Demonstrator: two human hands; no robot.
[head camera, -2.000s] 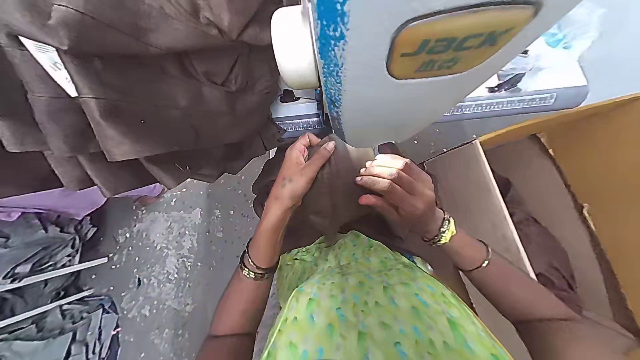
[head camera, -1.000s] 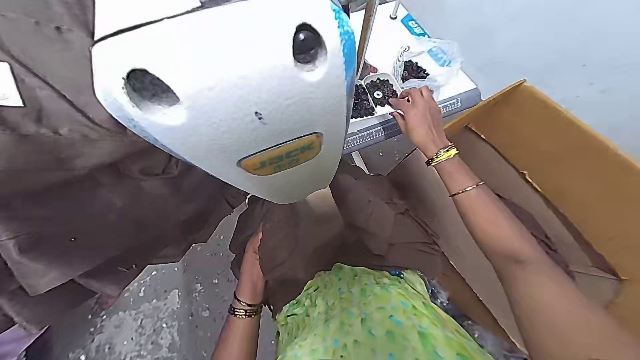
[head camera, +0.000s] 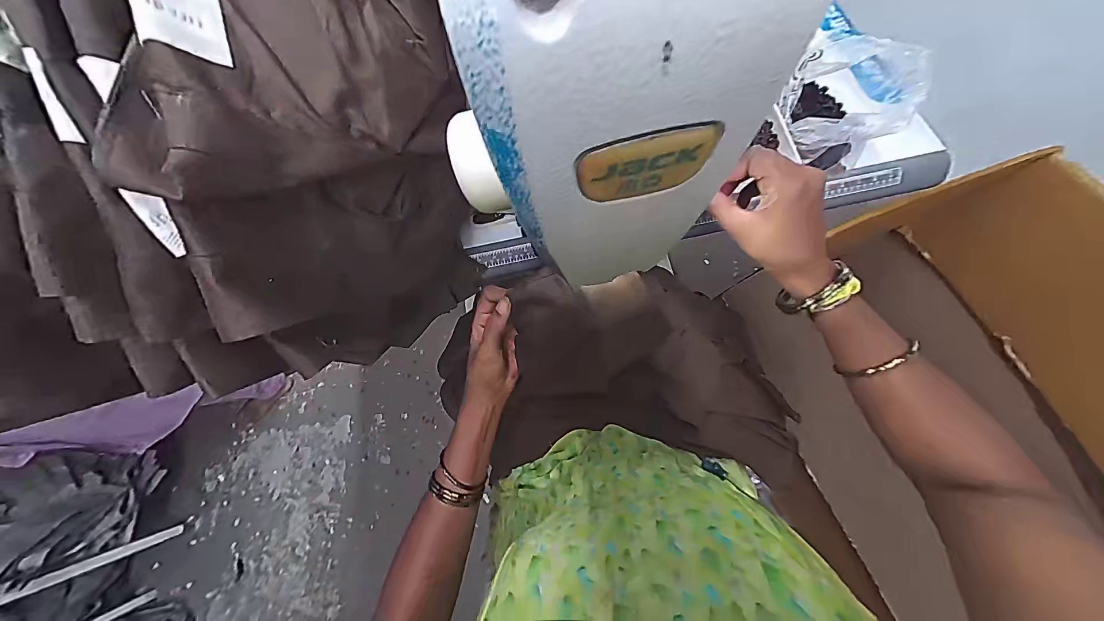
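A white Jack sewing machine (head camera: 638, 112) stands over the work, its head hiding the needle area. Brown fabric (head camera: 595, 362) lies under the machine head and over the lap. My left hand (head camera: 493, 345) rests against the left edge of this fabric, fingers together; whether it grips the cloth cannot be told. My right hand (head camera: 772, 216) is raised to the right of the machine head, thumb and forefinger nearly meeting. A small dark piece shows at those fingertips, perhaps a button. Behind that hand, dark small pieces (head camera: 815, 102) lie in and beside a clear plastic bag (head camera: 888, 86).
Layered brown garment pieces (head camera: 302, 216) with white paper tags hang at the left. An open cardboard box (head camera: 1018, 259) stands at the right. Purple cloth (head camera: 129, 423) and dark plastic (head camera: 69, 509) lie at the lower left above a speckled grey floor (head camera: 285, 500).
My right hand has left the brown fabric, reached to the dark pieces behind the machine, and now is back closer to the machine head. My left hand stays by the fabric. The view has shifted.
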